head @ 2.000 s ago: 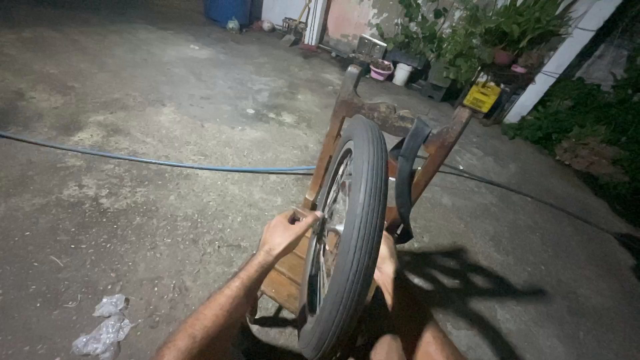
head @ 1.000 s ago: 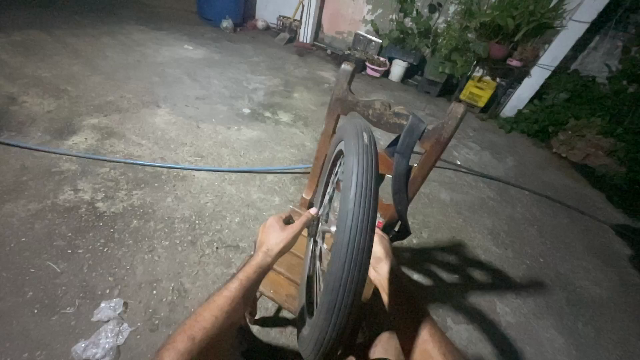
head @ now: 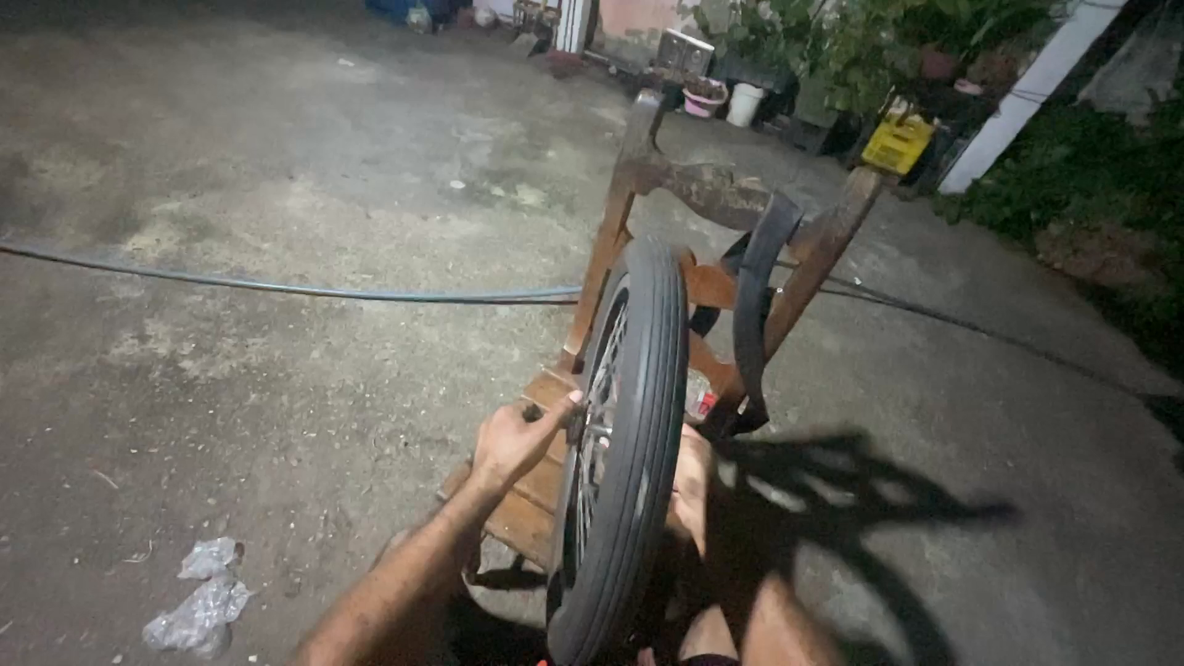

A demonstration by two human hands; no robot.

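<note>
A spoked wheel with a grooved black rubber tyre stands upright on the seat of a wooden chair. On the wheel's left side, my left hand has its thumb and fingers at the hub, around a small part too unclear to name. My right hand is on the far right side of the wheel, partly hidden behind the tyre, so its grip does not show. A black rubber strip or inner tube hangs over the chair's backrest. A small red item lies near the foot of the backrest.
A blue hose runs across the concrete floor behind the chair. Crumpled clear plastic lies at lower left. Farther back are a yellow crate, a white bucket, a pink basin and potted plants.
The wheel is turned slightly, with more of its tread facing me. My right hand had a small red thing at its fingertips one second ago; my left hand has stayed at the hub.
</note>
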